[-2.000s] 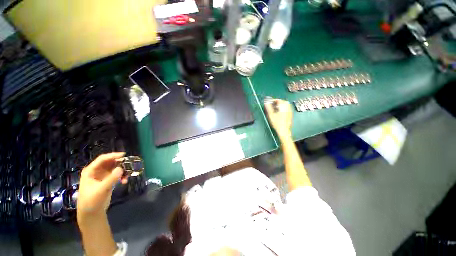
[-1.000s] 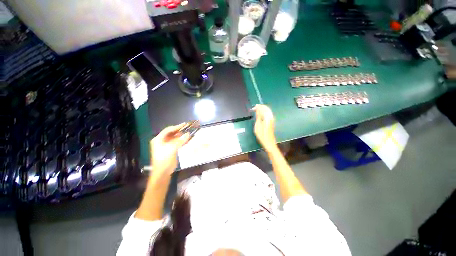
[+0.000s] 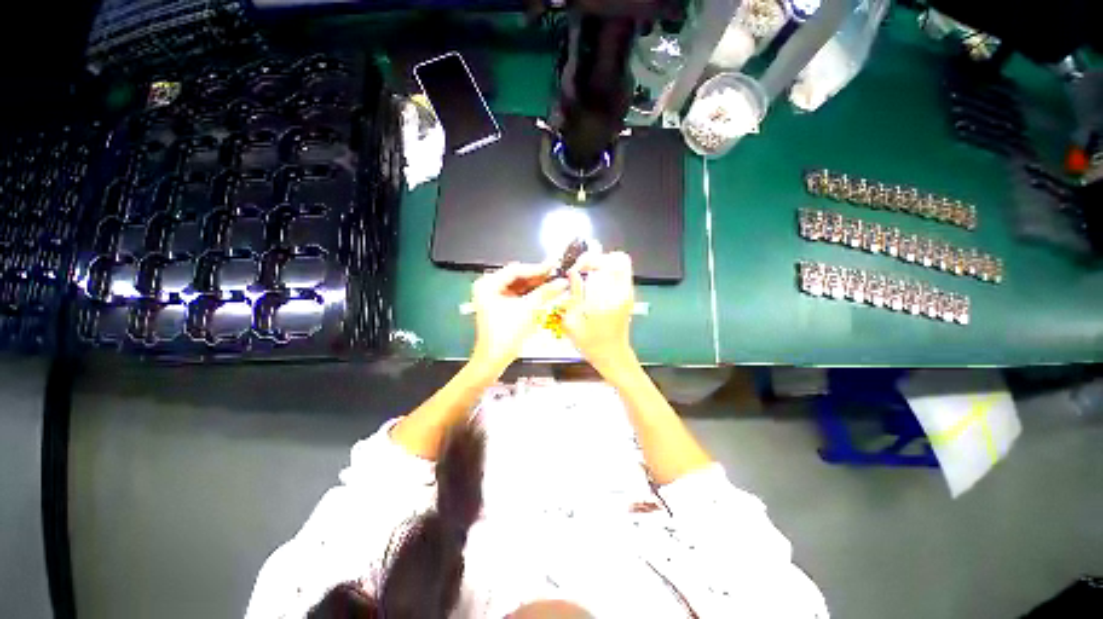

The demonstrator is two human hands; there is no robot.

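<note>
My left hand (image 3: 510, 317) and my right hand (image 3: 601, 308) are close together at the front edge of the black microscope base (image 3: 484, 218). A small dark electronic module (image 3: 572, 256) is between their fingertips, just in front of the bright light spot. My left fingers grip it. My right fingers touch it or lie against it; whether they hold a thin tool cannot be told. The digital microscope (image 3: 592, 109) stands upright behind, its ring above the light. A white paper sheet (image 3: 554, 346) with a yellow mark lies under the hands, mostly covered.
Black blister trays (image 3: 212, 218) are stacked at left, with one gold module (image 3: 163, 92). A smartphone (image 3: 456, 103) and crumpled white wipe (image 3: 421, 143) lie left of the base. Three module rows (image 3: 901, 242) are on the mat at right. A round tub (image 3: 722, 115) stands behind right.
My left hand has brought the module from the trays to the front of the light spot. My right hand has moved left to meet it. The head view has shifted.
</note>
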